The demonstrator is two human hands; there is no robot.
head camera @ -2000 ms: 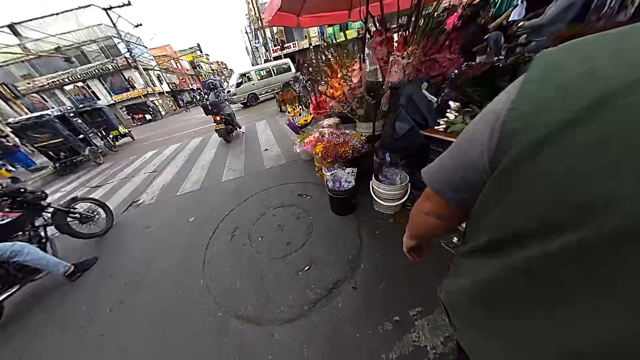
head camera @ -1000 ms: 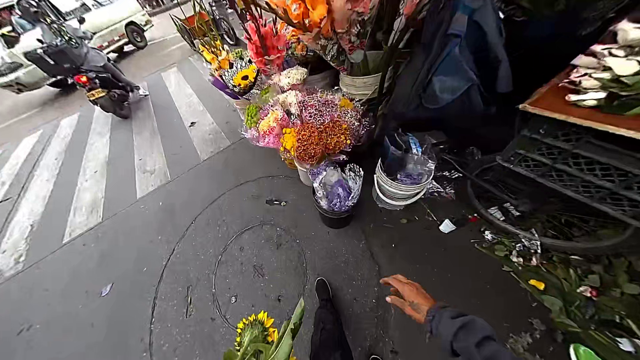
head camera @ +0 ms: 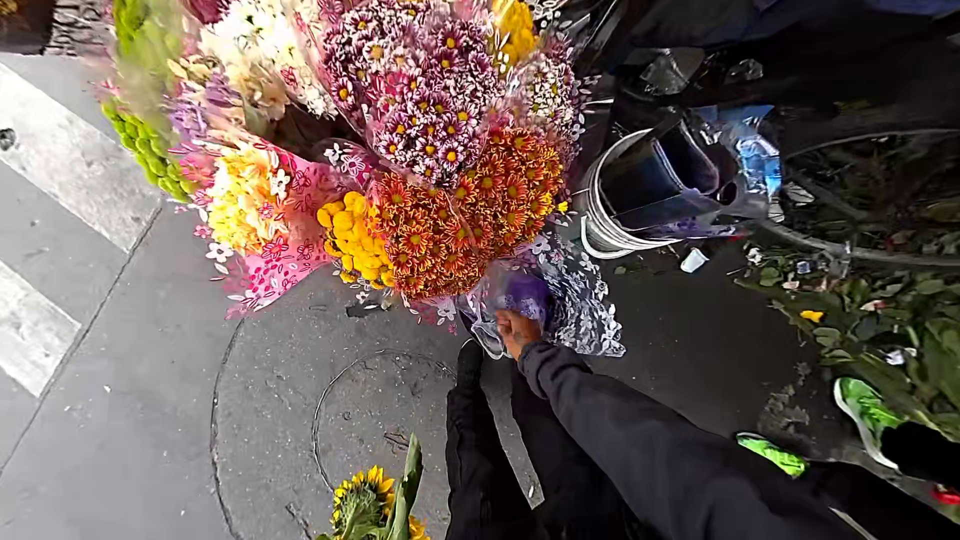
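Note:
My right hand [head camera: 517,332], at the end of a dark sleeve, is on the clear plastic wrapping with a white pattern [head camera: 581,300], beside something purple [head camera: 523,296] in it. The fingers look curled, but whether they grip the plastic is unclear. Just above are wrapped bunches of orange-red daisy-like flowers [head camera: 442,232], yellow button flowers [head camera: 356,236] and purple-and-white flowers [head camera: 420,97]. Sunflowers [head camera: 364,499] with green leaves show at the bottom edge, low and left of my legs; what holds them is out of view. My left hand is not seen.
White stacked buckets [head camera: 611,202] with plastic sheets stand to the right. Cut stems and leaves [head camera: 892,322] litter the ground at the right, near another person's green shoes [head camera: 870,420]. White crossing stripes [head camera: 67,157] lie at the left.
My right hand has moved from open above the pavement to the patterned plastic wrapping. The view has come much closer to the flower bunches. The motorcycle has left the view.

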